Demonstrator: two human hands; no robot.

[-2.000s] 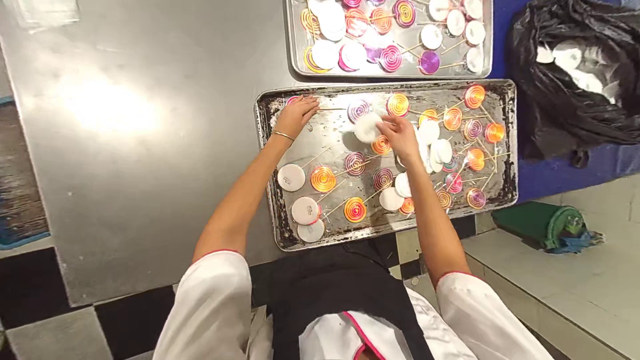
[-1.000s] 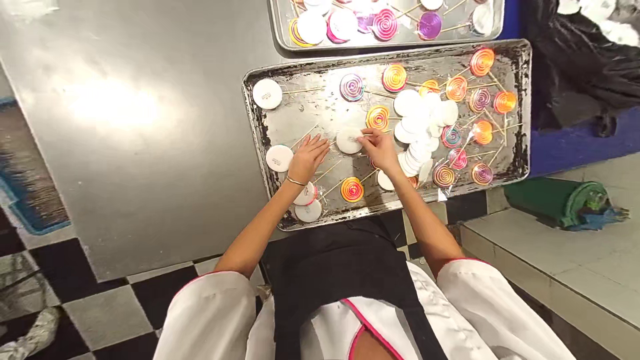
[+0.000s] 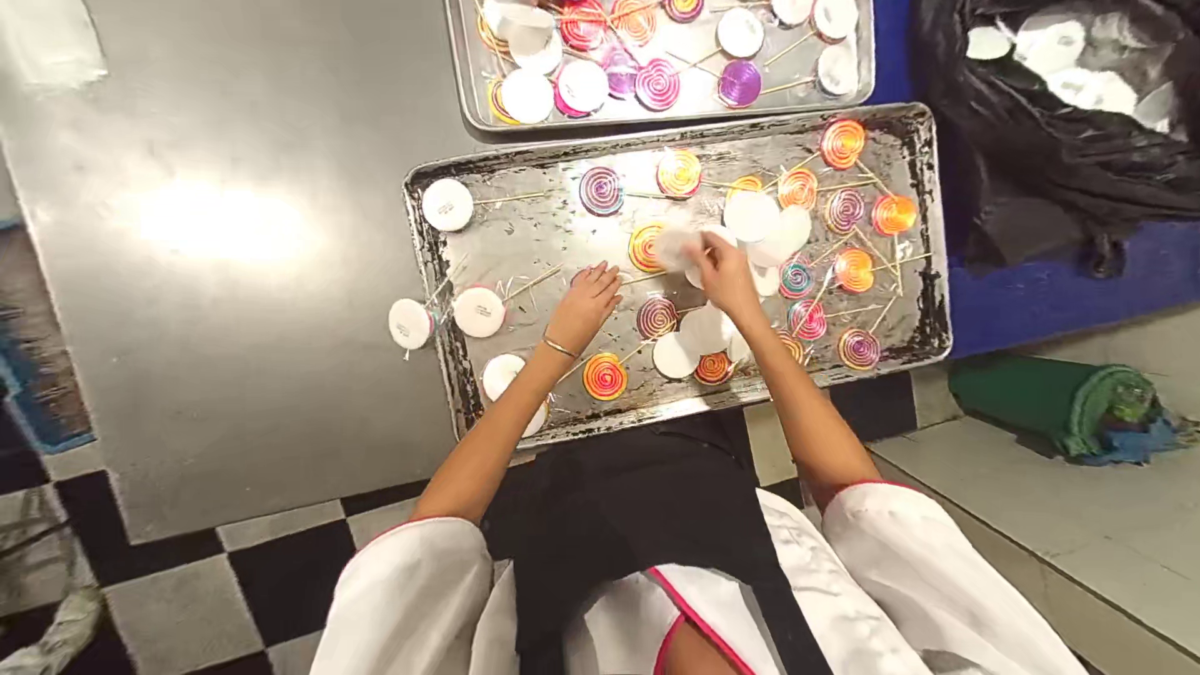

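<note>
A worn metal baking tray [image 3: 562, 436] holds several spiral lollipops on sticks, some lying with colored swirls up, such as an orange-red lollipop [image 3: 606, 376], others under round white discs. My right hand [image 3: 727, 272] pinches a white disc [image 3: 677, 250], blurred, beside a yellow-orange lollipop [image 3: 647, 247]. My left hand [image 3: 588, 298] rests flat with fingers spread over a lollipop, most of which it hides; whether it grips it I cannot tell. Loose white discs [image 3: 753, 217] overlap right of my right hand. Along the tray's left side lie lollipops with white backs bearing print [image 3: 479, 311].
A second metal tray [image 3: 457, 66] of lollipops and white discs stands beyond the first. A black plastic bag [image 3: 1022, 159] with white discs inside lies at the right on a blue surface. The steel table [image 3: 262, 375] extends left. A green bin [image 3: 1050, 398] lies lower right.
The white disc between my hands one second ago is no longer there; my right hand has moved up and holds a disc. A white-backed lollipop now overhangs the tray's left rim.
</note>
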